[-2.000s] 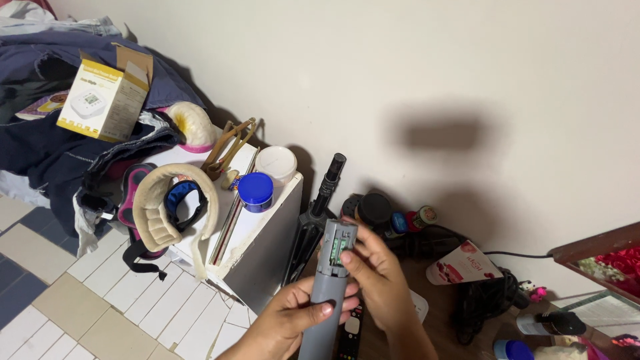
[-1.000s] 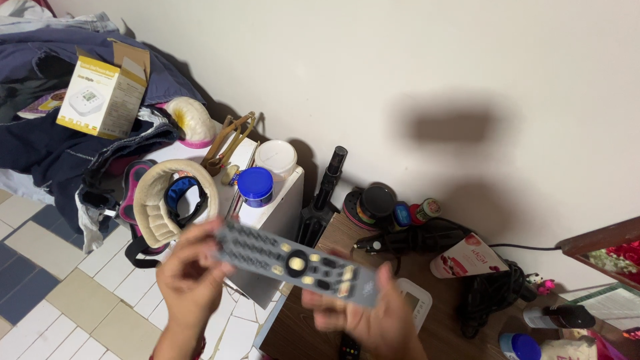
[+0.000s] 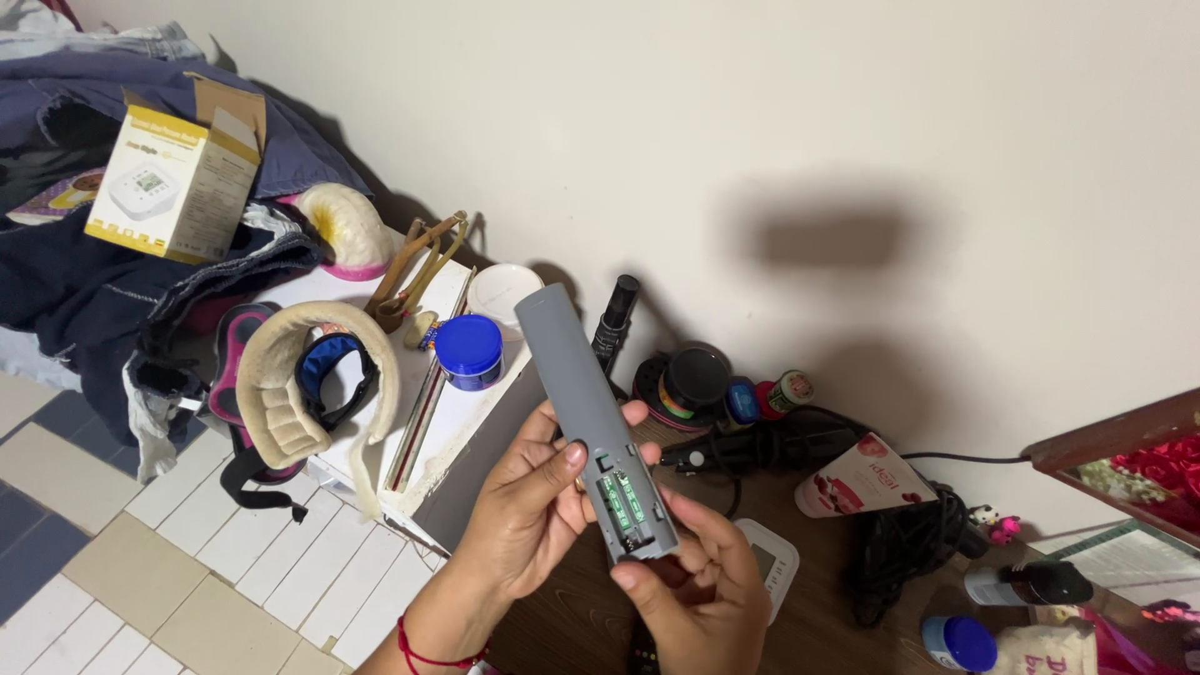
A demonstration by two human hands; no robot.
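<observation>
A grey remote control [image 3: 577,375] is held between both hands, its back turned up and its lower end toward me. The battery compartment lies uncovered, with two green batteries [image 3: 623,499] side by side in it. My left hand [image 3: 525,506] grips the remote's left side, the thumb beside the compartment. My right hand [image 3: 708,581] holds the lower end, fingers along the right edge and thumb near the bottom corner. Whether the right hand also holds the battery cover cannot be seen.
A white cabinet [image 3: 441,459] at left bears a blue-lidded jar [image 3: 470,352], a white tub [image 3: 506,292] and a beige neck brace [image 3: 272,412]. On the wooden table [image 3: 553,628] are a white digital device [image 3: 773,562], a paper cup [image 3: 867,476] and black cables [image 3: 909,553]. An opened box [image 3: 173,183] rests on clothes.
One second ago the remote's button side faced up, and now its back does. Its battery end has swung round toward me since two seconds ago.
</observation>
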